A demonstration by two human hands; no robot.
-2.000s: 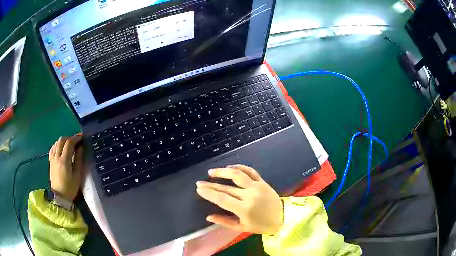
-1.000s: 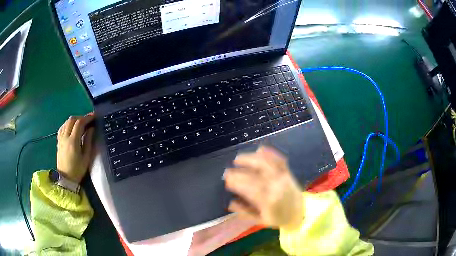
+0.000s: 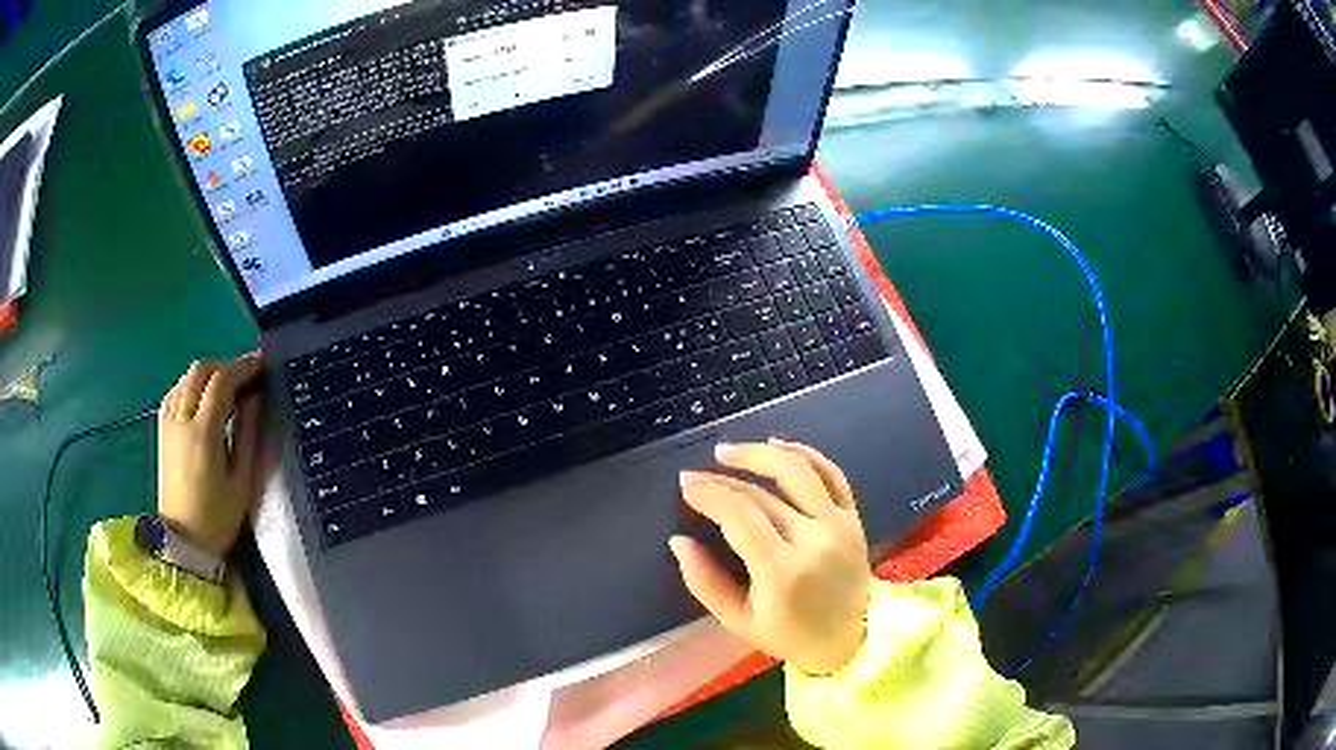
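A dark grey laptop (image 3: 484, 615) lies open before me. Its screen (image 3: 381, 161) shows a black text window with a small white dialog box over it. My right hand (image 3: 784, 550) is over the right part of the touchpad, fingers apart, holding nothing. My left hand (image 3: 205, 454) is at the laptop's left edge with curled fingers. A thin black cable (image 3: 56, 484) runs to this hand; its plug is hidden, and I cannot tell if the fingers grip it. A blue network cable (image 3: 1077, 264) runs to the laptop's right side.
A white and pink sheet (image 3: 586, 703) and an orange-red tray (image 3: 960, 528) lie under the laptop on the green mat (image 3: 967, 344). Yellowish tape (image 3: 27, 381) is at the left. Part of another dark item with a white edge (image 3: 27, 205) shows far left. Black equipment (image 3: 1278, 132) stands at the right.
My right hand was blurred in motion a second ago and now shows sharply over the touchpad, farther right than two seconds ago. The view has shifted slightly. My left hand stays at the laptop's left edge.
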